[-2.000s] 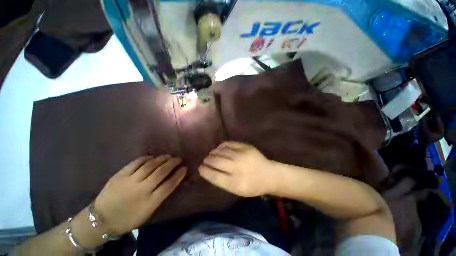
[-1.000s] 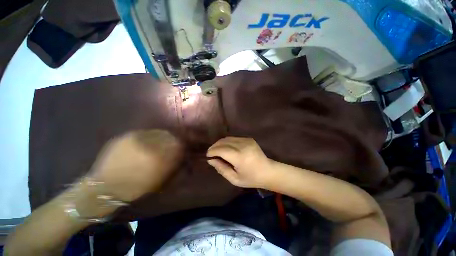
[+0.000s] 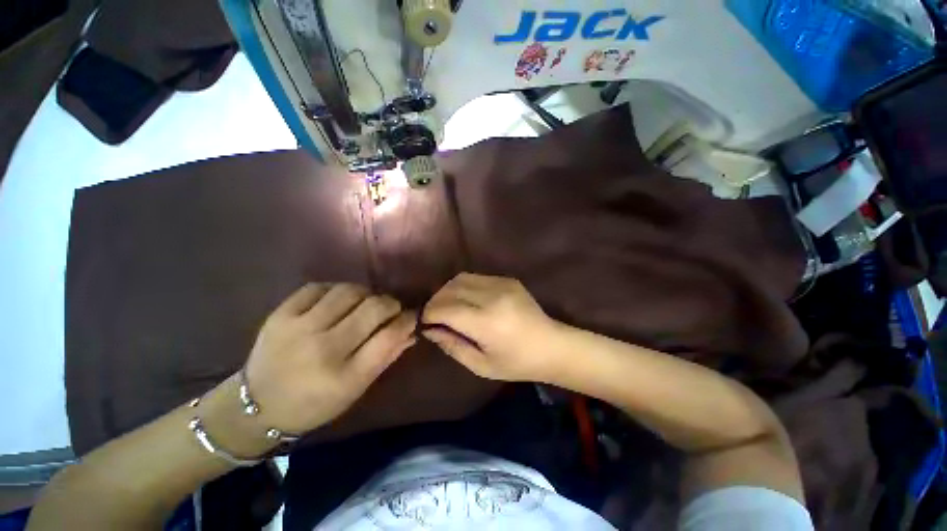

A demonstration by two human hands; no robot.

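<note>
A dark-brown fabric panel (image 3: 187, 259) lies across the white sewing-machine table, its upper middle under the presser foot (image 3: 376, 189) in the bright lamp spot. My left hand (image 3: 332, 347), with bracelets on the wrist, is on the panel below the needle area, fingertips at a small fold. My right hand (image 3: 488, 327) pinches the same fold of brown fabric from the right. The fingertips of both hands meet there. The panel continues to the right under the machine arm in loose folds.
The white sewing machine (image 3: 665, 62) with "JACK" lettering stands at the top. A black piece (image 3: 119, 93) lies on the table at upper left beside brown cloth. A dark screen-like device (image 3: 909, 145) is at upper right. Brown cloth (image 3: 831, 441) is heaped at lower right.
My left hand was blurred in motion a second ago and is now at the fold beside my right hand. My right hand has closed on a pinch of fabric. The panel has hardly moved.
</note>
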